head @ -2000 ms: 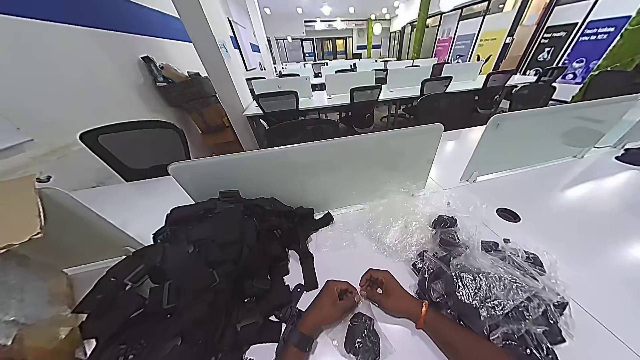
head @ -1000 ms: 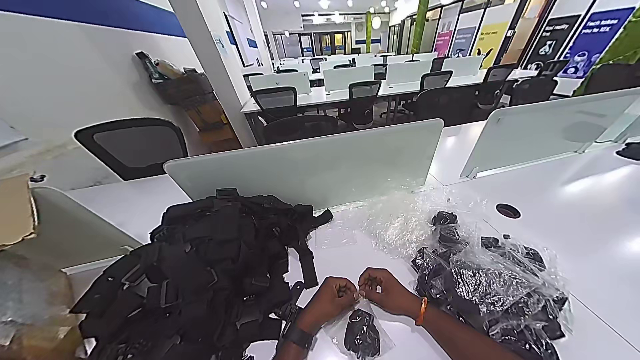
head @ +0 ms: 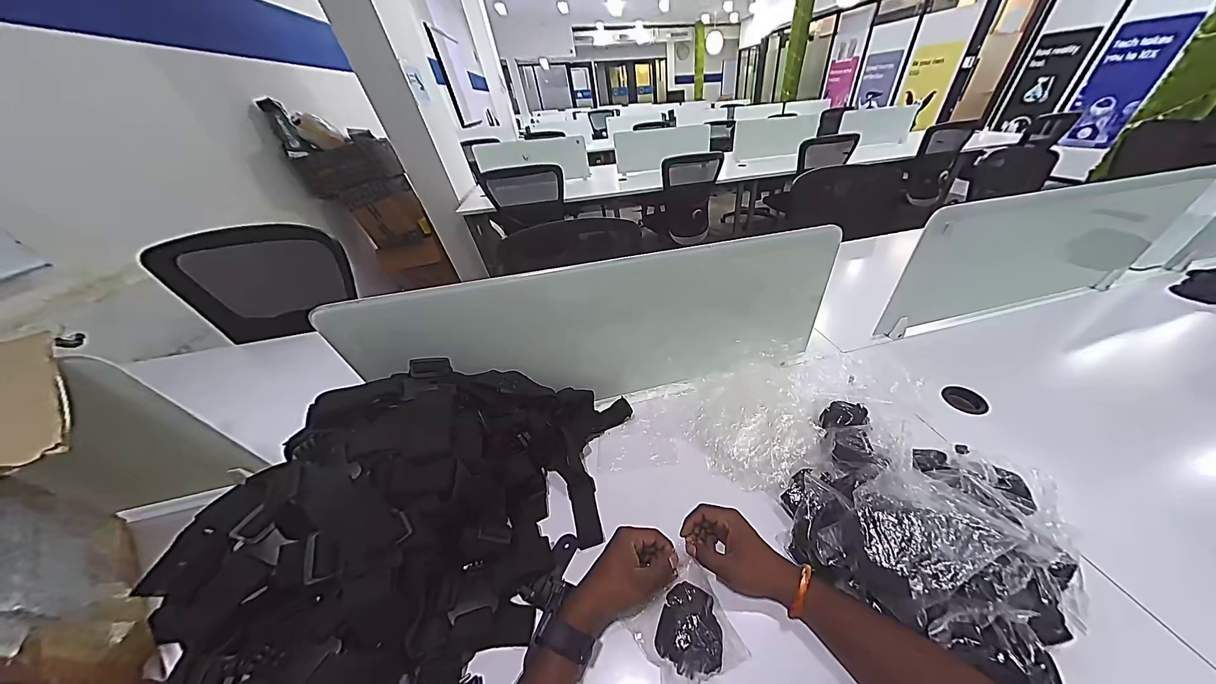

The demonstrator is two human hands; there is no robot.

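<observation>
My left hand [head: 629, 570], with a dark watch on its wrist, pinches the top edge of a clear plastic bag [head: 731, 655]. On the bag's other top corner are the fingertips of my right hand [head: 727, 546], an orange band on that wrist. Inside the bag, below both hands, lies a bundled black item [head: 690, 630]. A large heap of black straps with buckles [head: 399, 494] is left of my left hand. To the right of my right hand sits a pile of black items in clear bags [head: 921, 541].
Crumpled clear plastic bags [head: 755, 423] lie behind my hands, near a frosted desk divider [head: 589, 304]. A round black cable grommet [head: 964, 400] is set in the white desk at right. A cardboard box flap [head: 30, 404] and a mesh-backed chair [head: 252, 275] stand at left.
</observation>
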